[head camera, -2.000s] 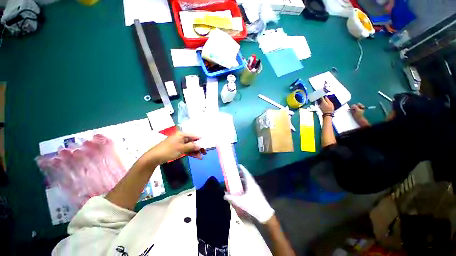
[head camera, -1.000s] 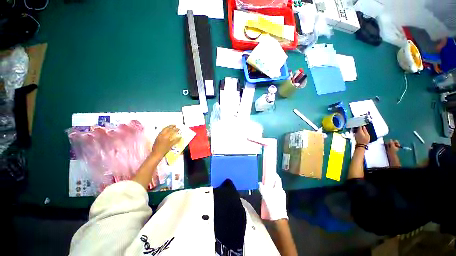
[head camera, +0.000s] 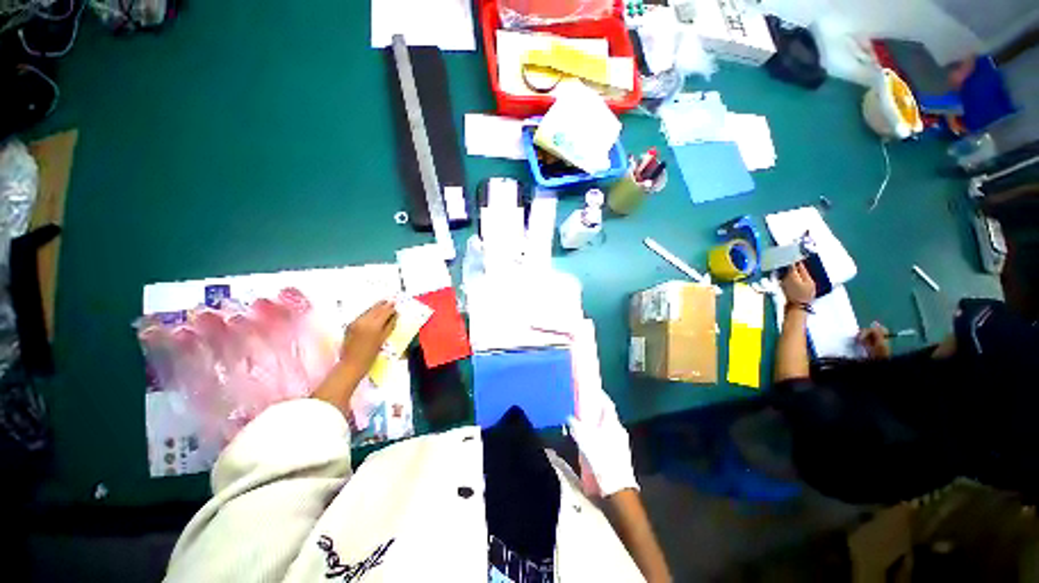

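My bare left hand (head camera: 371,335) is on a small yellow-and-white sticker sheet (head camera: 403,328), between the pink pile and the red card (head camera: 442,327). Whether its fingers grip the sheet is hard to tell. My gloved right hand (head camera: 600,442) holds the near end of a pink strip in a clear bag (head camera: 586,370), which points away from me beside the blue folder (head camera: 523,385). White paper sheets (head camera: 518,308) lie above the folder, partly washed out by glare. Several bagged pink strips (head camera: 245,359) lie fanned on a printed poster sheet (head camera: 171,453) at the left.
A steel ruler (head camera: 422,142) lies on a black strip. A red tray (head camera: 498,80), blue basket (head camera: 547,180), pen cup (head camera: 627,194) and white bottle (head camera: 582,224) stand further back. A small brown carton (head camera: 675,333) and yellow card (head camera: 745,336) lie right. Another person's hands (head camera: 800,285) work beyond them.
My left hand has moved from the white papers to the sticker sheet at the left. My right hand still holds the strip, now more upright beside the folder. The view has also shifted.
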